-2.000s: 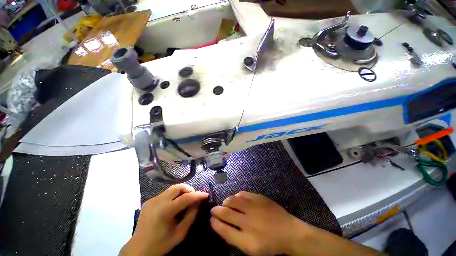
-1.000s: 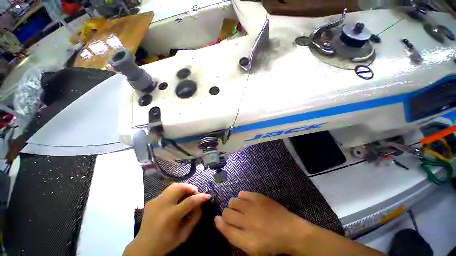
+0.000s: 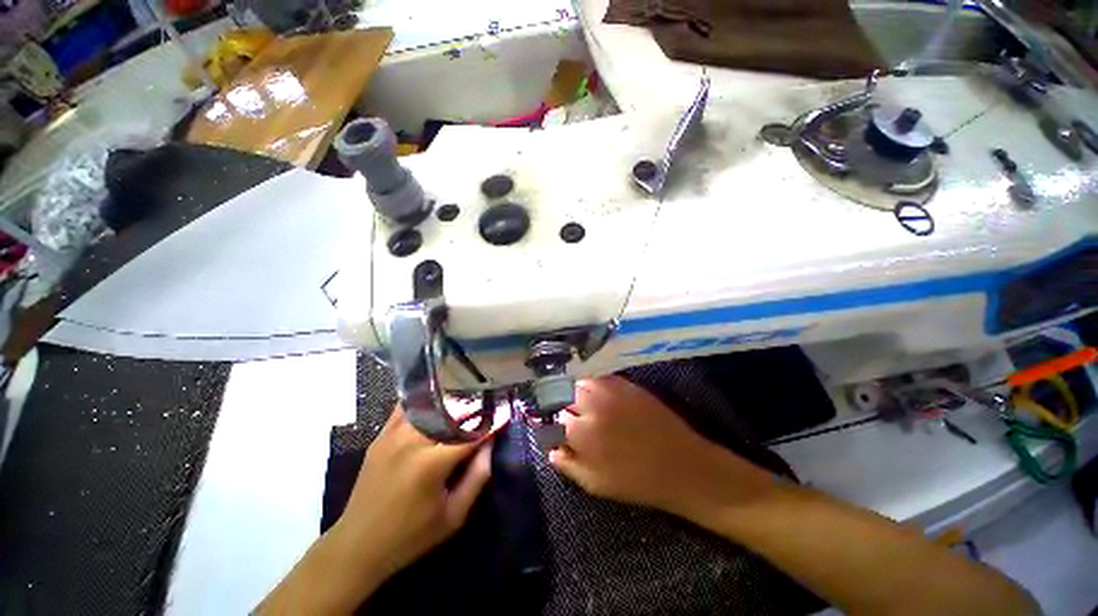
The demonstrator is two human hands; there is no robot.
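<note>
The dark speckled garment panel (image 3: pixel 650 542) lies on the machine bed under the head. A smooth black piece (image 3: pixel 515 517) lies on it between my hands, running up toward the presser foot area. My left hand (image 3: pixel 415 481) is on the cloth left of the needle area, its fingertips partly behind the take-up lever guard (image 3: pixel 421 367). My right hand (image 3: pixel 626 445) is on the cloth just right of the needle area, fingers bent, fingertips close to the foot. The needle and foot are mostly hidden by machine parts and fingers. The lockstitch machine (image 3: pixel 771 259) stands over the work.
A smartphone (image 3: pixel 783 391) lies on the bed at the right, with yellow and green loops (image 3: pixel 1042 421) and an orange stick (image 3: pixel 1051 367) beyond. A white pattern piece (image 3: pixel 217 277) and more dark cloth (image 3: pixel 96 469) lie left. Brown cloth (image 3: pixel 759 36) lies behind the machine.
Both hands have moved forward with the cloth, up to the needle area. The black piece now shows as a strip between them. The view has shifted, so the machine sits slightly further right and lower.
</note>
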